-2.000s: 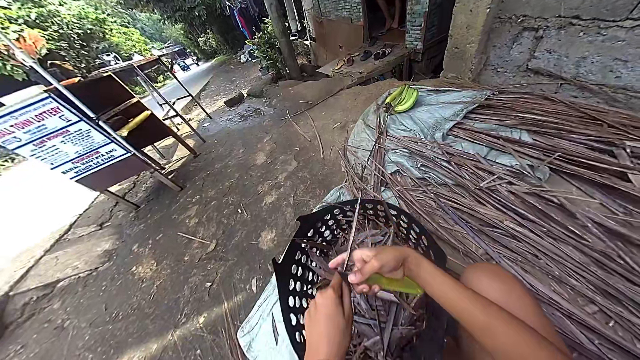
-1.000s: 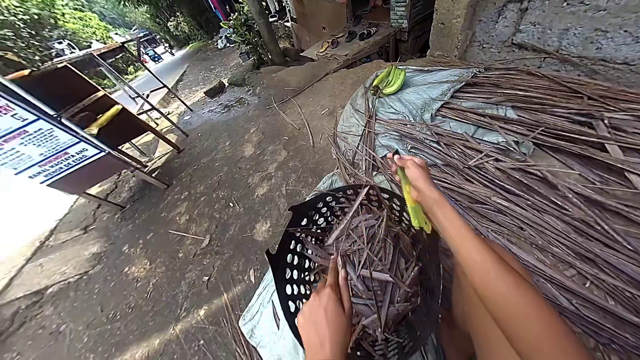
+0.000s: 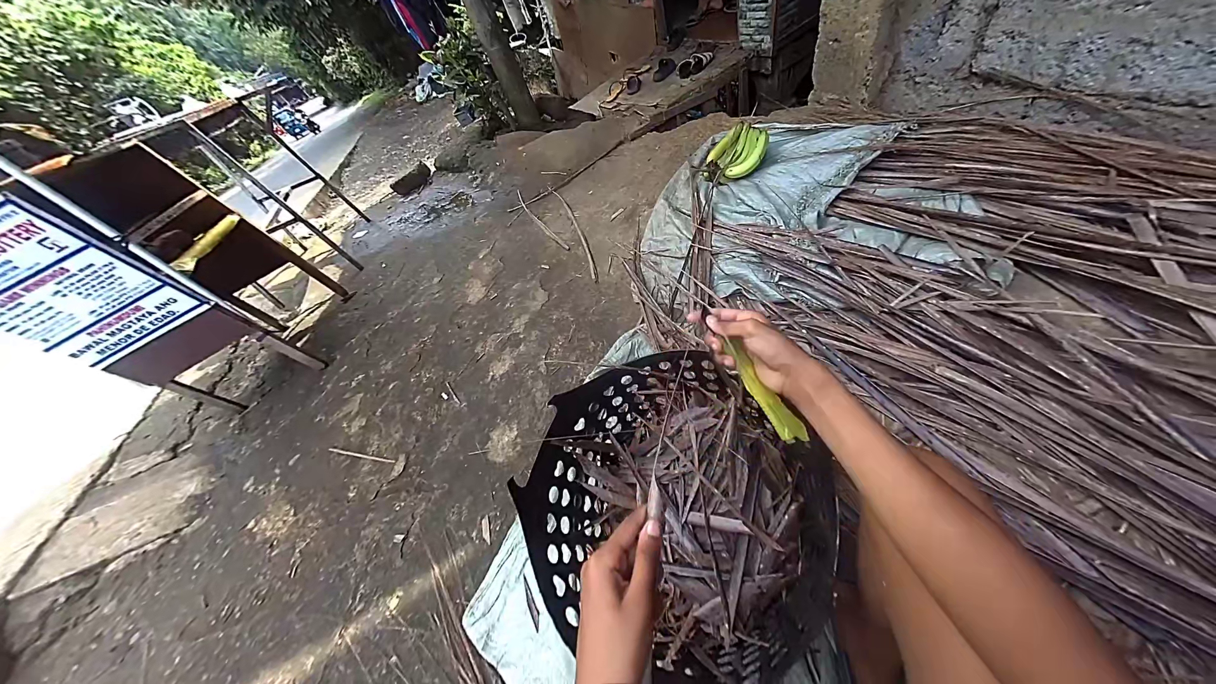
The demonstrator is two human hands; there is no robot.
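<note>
My left hand [image 3: 622, 570] pinches the end of a thin dried leaf strip [image 3: 655, 499] between thumb and fingers, over a black perforated plastic basket [image 3: 560, 513]. Dried leaf scraps [image 3: 731, 522] fill much of the basket. My right hand [image 3: 755, 351], above the basket's far right rim, is closed round a yellow-green handle [image 3: 771, 408]; whatever tool it belongs to is hidden by the fingers. Beside the basket on the right lies a broad pile of long dried palm leaves [image 3: 997, 380], partly on a pale woven sack [image 3: 788, 223].
Green bananas [image 3: 739, 150] rest on the sack's far end. A wooden stand with a signboard bearing writing [image 3: 85, 285] is at the left. Footwear lies on a low ledge [image 3: 698, 85] at the back, near a concrete wall [image 3: 1092, 57]. A vehicle [image 3: 294, 122] is on the road.
Two seconds ago both hands were together over the basket; my right hand has since moved away toward the far rim. Since one second ago, my left hand has come to pinch a strip.
</note>
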